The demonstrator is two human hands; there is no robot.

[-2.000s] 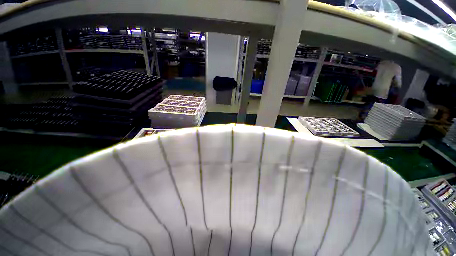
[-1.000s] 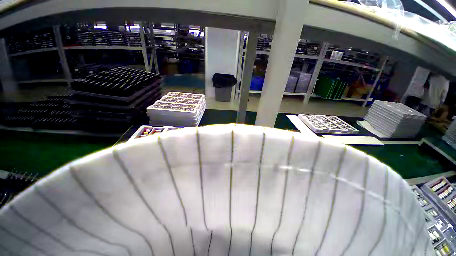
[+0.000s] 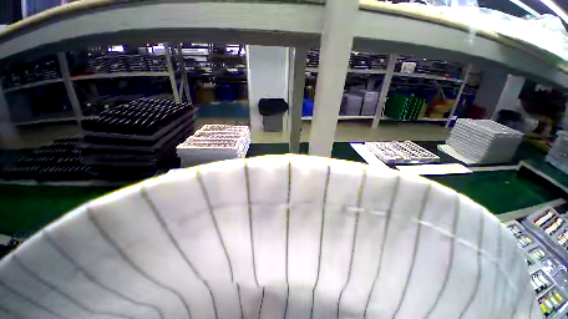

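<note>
Neither of my hands is in view; the striped cap brim [image 3: 293, 237] covers the lower picture. At the lower right edge, trays [image 3: 534, 254] hold short rows of small tubes [image 3: 551, 303], white with yellow, red and dark parts. Behind the brim, left of centre, stands a stack of white trays [image 3: 212, 147] with coloured rows on top. Across the green surface lies a flat pale tray [image 3: 402, 152] with speckled rows, beside white strips [image 3: 436, 169].
A tall stack of black trays [image 3: 138, 134] stands at left. Plain white trays [image 3: 484, 141] are stacked at right on the green surface [image 3: 514, 193]. A pale metal post [image 3: 330, 81] and overhead beam [image 3: 187, 25] cross in front. Clear film [image 3: 504, 25] lies on the overhead shelf. Racks and a bin [image 3: 272, 118] stand behind.
The view has shifted: the post and stacks sit a little further left. The small tray section with coloured parts just behind the brim is now hidden. The people at the right no longer show clearly.
</note>
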